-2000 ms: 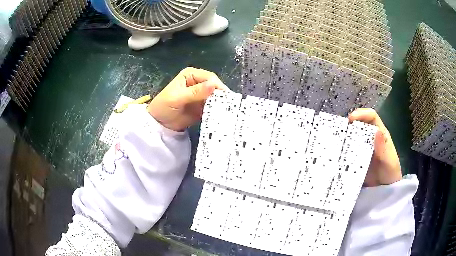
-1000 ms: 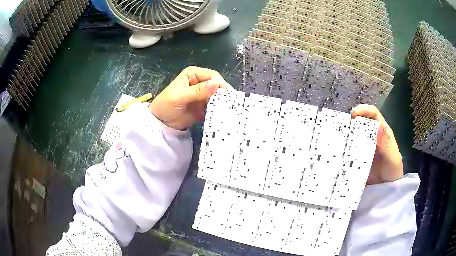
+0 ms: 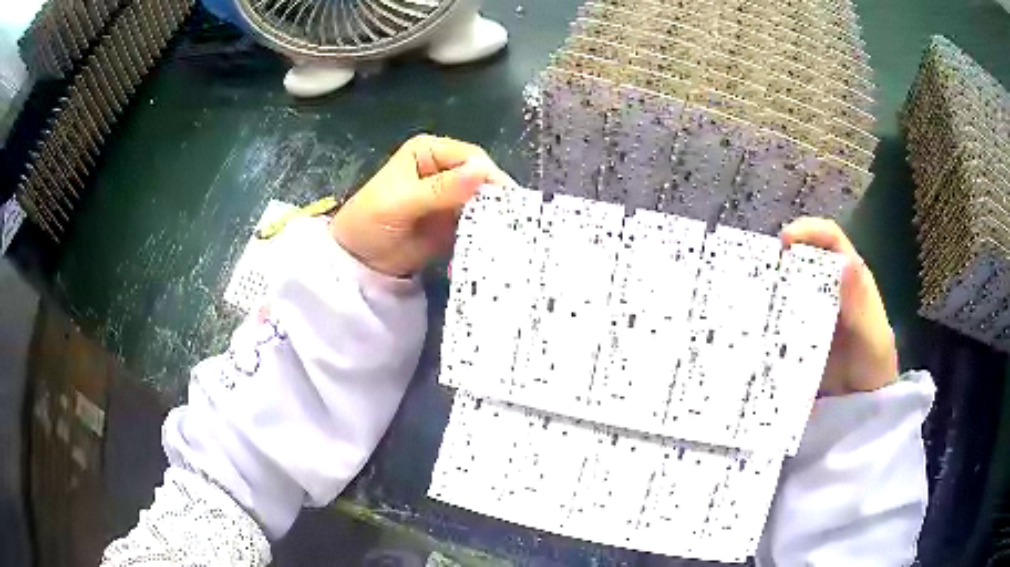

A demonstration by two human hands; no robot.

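A white PCB panel (image 3: 637,321) with small black marks and notches along its top edge is held up, slightly tilted. My left hand (image 3: 415,207) pinches its upper left corner between thumb and fingers. My right hand (image 3: 851,316) grips its right edge, with fingertips at the upper right corner. Loose panels (image 3: 598,482) with the same marks show below the held one, partly covered by it; how many cannot be told. The racked PCB panels (image 3: 687,155) stand upright in close rows directly behind the held panel.
More racked panels stand at the right edge (image 3: 969,210) and upper left (image 3: 100,111). A fan (image 3: 354,22) with white feet stands at the back. A yellow stick (image 3: 297,217) lies on a small paper (image 3: 249,271) beside my left sleeve. A brown surface (image 3: 67,421) shows at lower left.
The held panel and both hands have shifted slightly upward in view, and the panel's tilt has changed a little. The fan and racks also sit slightly higher in view. Both hands keep their hold.
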